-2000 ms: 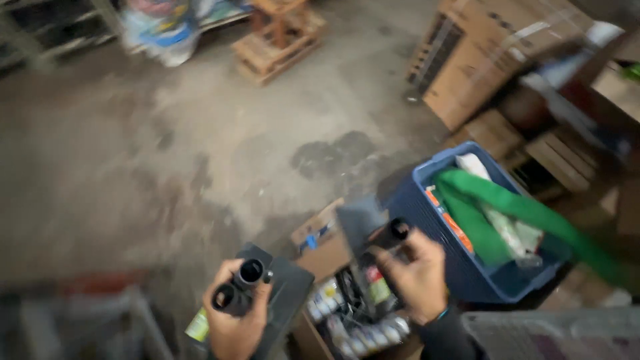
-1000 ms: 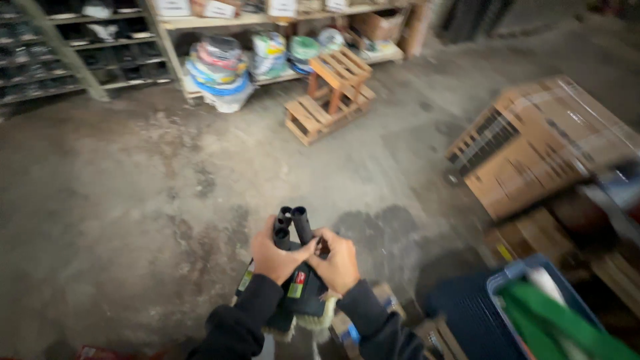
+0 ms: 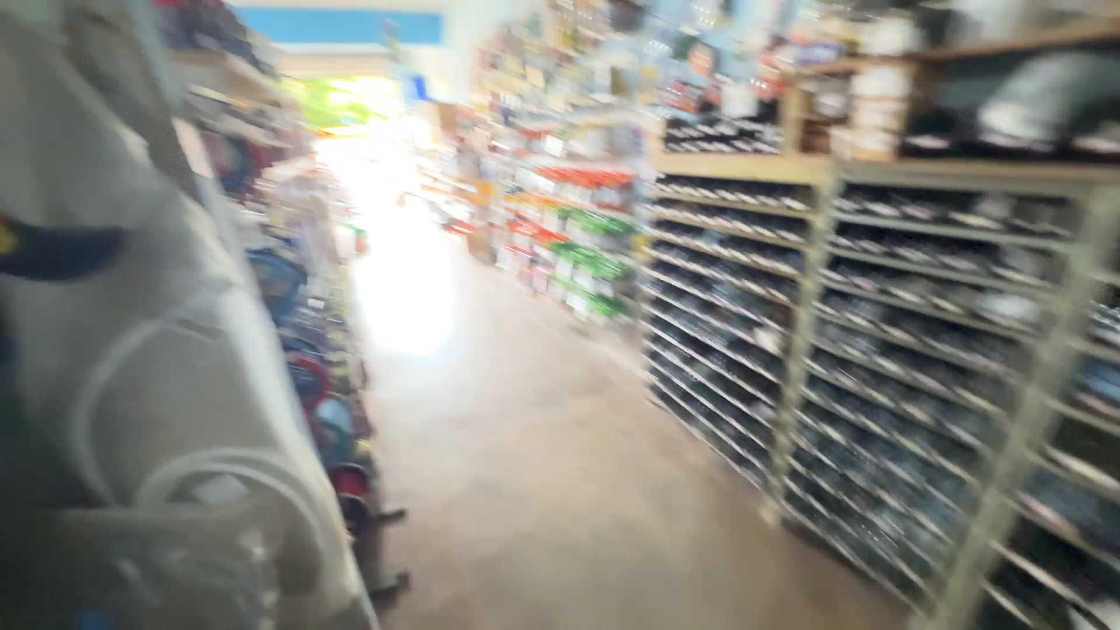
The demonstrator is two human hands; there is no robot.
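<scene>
Neither of my hands shows in the head view now, so what they hold or touch cannot be told. The black items that were between them are out of view too. The picture is blurred. It looks along a shop aisle with a smooth concrete floor (image 3: 490, 490).
Tall metal shelving with many narrow bins (image 3: 726, 289) lines the right side. Beyond it hang red and green packaged goods (image 3: 595, 254). Coiled white tubing (image 3: 219, 472) and reels (image 3: 311, 376) stand at the left. Bright daylight comes through an opening at the far end.
The view has swung up and away from the floor and boxes to a long aisle. Both hands, together on black cylindrical items one second ago, have left the picture.
</scene>
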